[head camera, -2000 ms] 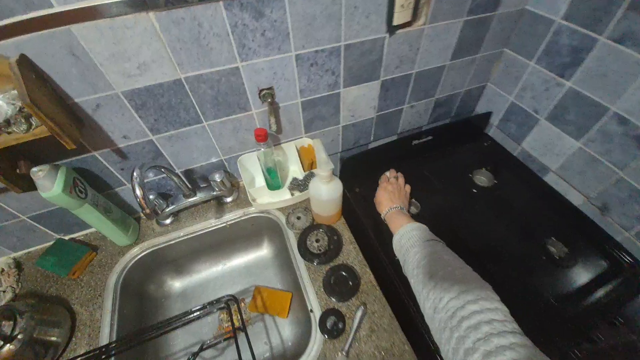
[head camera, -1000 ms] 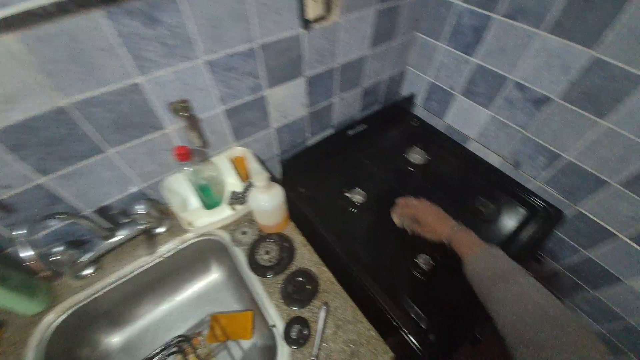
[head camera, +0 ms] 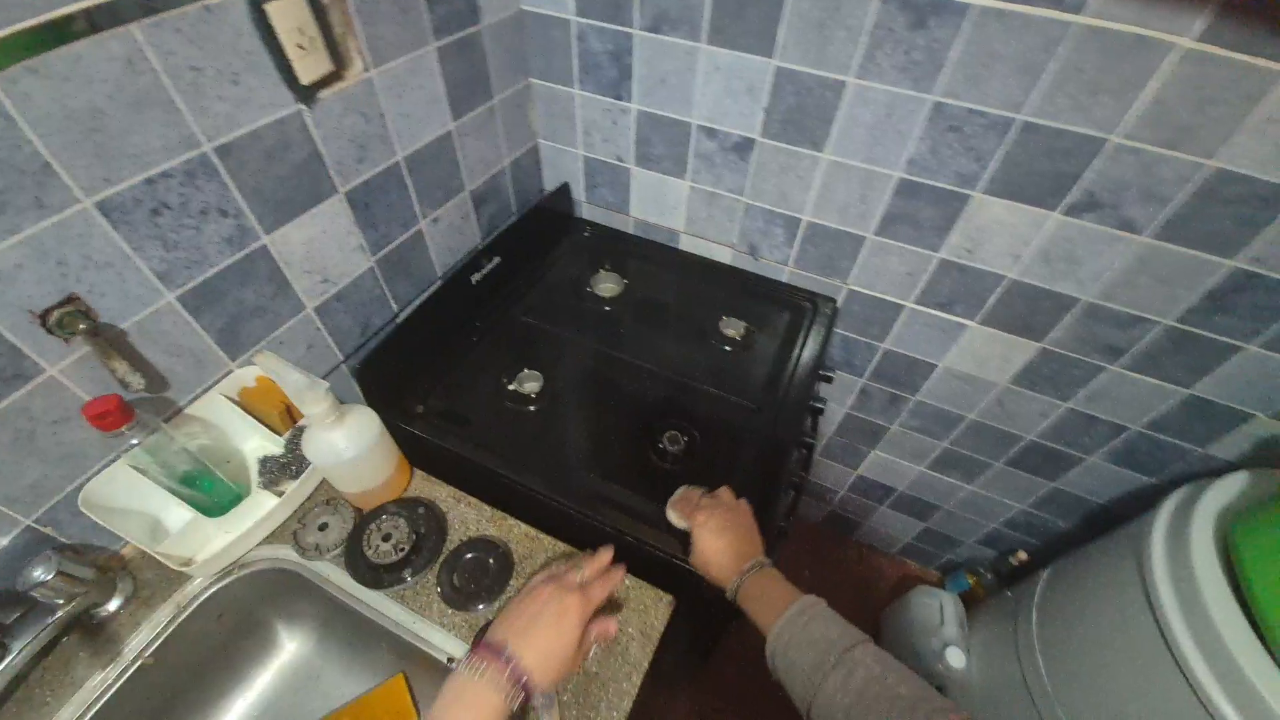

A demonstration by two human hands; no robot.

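My right hand [head camera: 722, 528] grips a small pale pad [head camera: 684, 507], probably a sponge or cloth, at the near edge of the black stove top [head camera: 590, 440]. The grates and burner caps are off, so the burner openings show, one [head camera: 673, 441] just beyond the hand. Over the granite counter [head camera: 640, 640] my left hand [head camera: 565, 625] is held with its fingers spread, nothing seen in it. Left of it lie a round black burner cap [head camera: 475, 573], a larger cap with a metal burner ring [head camera: 392, 542] and a loose burner ring [head camera: 323, 528].
A spray bottle [head camera: 355, 450] stands behind the burner parts. Beside it a white sink caddy [head camera: 150, 515] holds a red-capped bottle [head camera: 200, 480], a sponge and a scourer. The steel sink [head camera: 270, 640] is at lower left. At right stand a plastic jug [head camera: 925, 630] and a large grey container [head camera: 1090, 600].
My right hand has moved from the back left of the stove top to its near edge. My left hand has come into view over the counter. The view has swung to the right.
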